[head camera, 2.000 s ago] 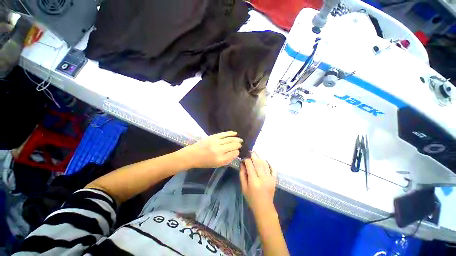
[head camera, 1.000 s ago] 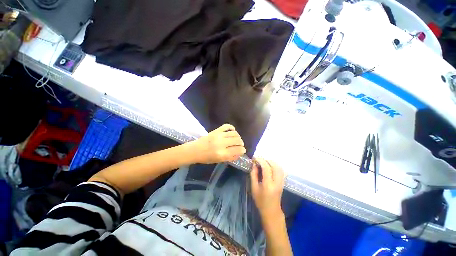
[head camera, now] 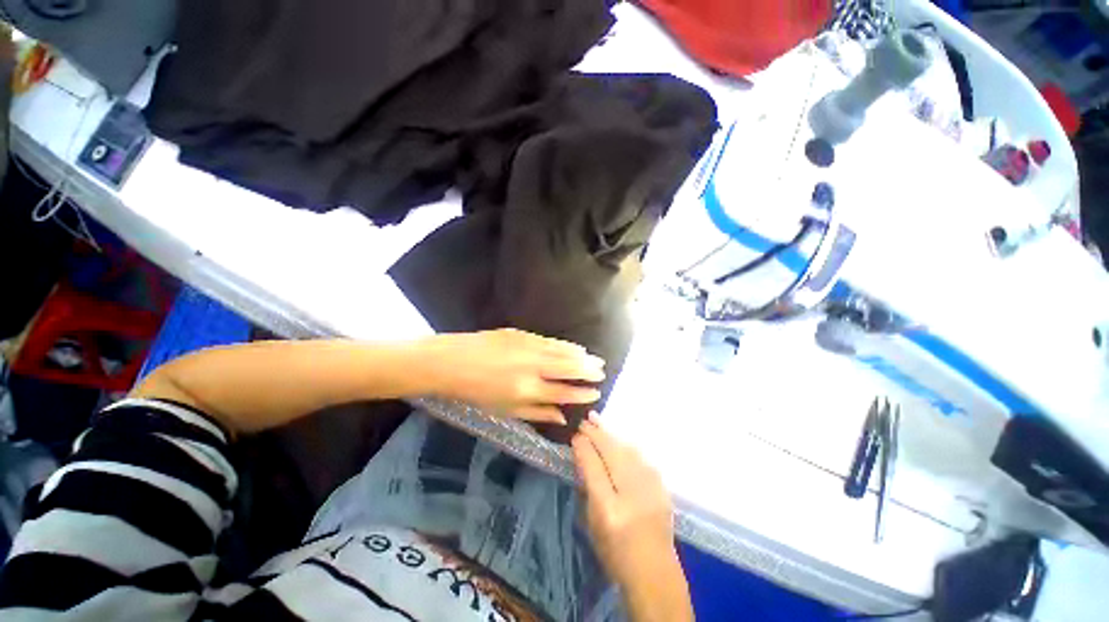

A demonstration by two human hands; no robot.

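A dark brown garment piece lies on the white table left of the lit needle area of the sewing machine. Its near end narrows towards the table's front edge. My left hand lies on this near end with its fingers pointing right. My right hand is at the table edge, its fingertips at the cloth's lower tip, close to my left fingertips. Both hands seem to hold the cloth's end between them; the exact grip is hidden by the fingers. The needle tip and presser foot cannot be made out clearly.
A larger dark brown pile lies beyond, touching the piece. Thread snips and tweezers lie right of the hands. Red cloth is at the back. A small control box is at left. A black box is at lower right.
The view has shifted. My left hand has moved from the table edge onto the cloth, fingers straighter and flatter. My right fingertips are now at the cloth's tip.
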